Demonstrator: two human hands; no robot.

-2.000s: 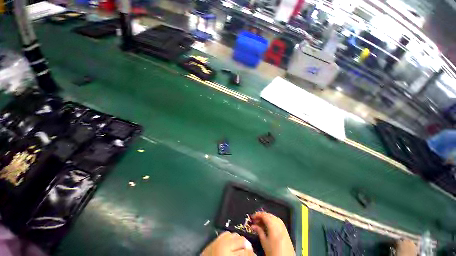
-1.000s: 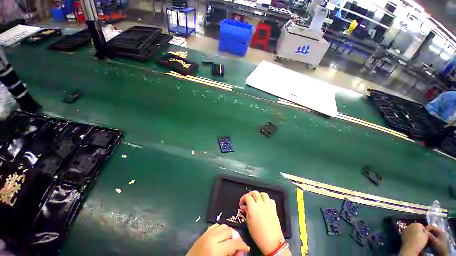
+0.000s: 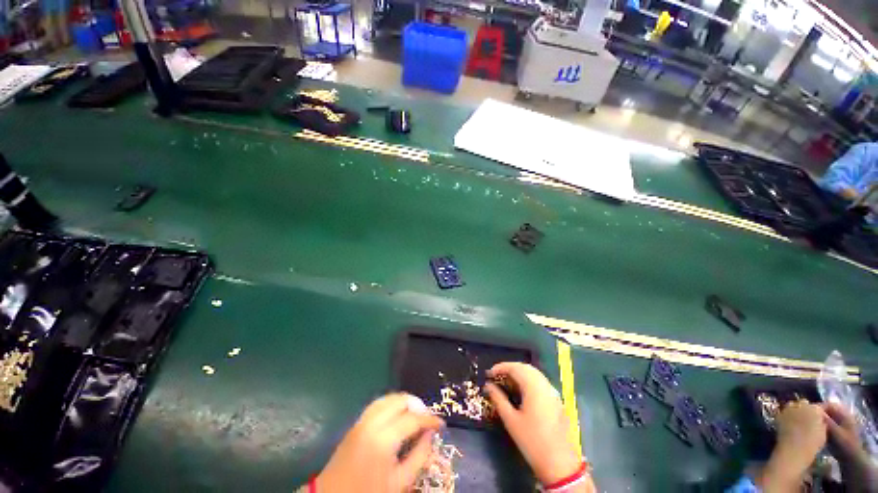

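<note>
The small black parts tray lies directly before me, with small pale-gold contacts scattered inside. A heap of pale slivers lies at its near edge, beside my left hand. My left hand is at the tray's near left corner, fingers curled and thumb near the fingertips; whether it holds a part is hidden. My right hand reaches over the tray's right side, fingertips bent together at the contacts; a part between them cannot be made out.
Dark housings lie singly on the green belt; several more lie right of the yellow tape. Blister trays are at left. At far right, another person's hands work at a box beside a clear bag.
The view has shifted. The slivers at the tray's near edge now show. My hands are farther apart, with my right hand farther right over the tray. More contacts show between them.
</note>
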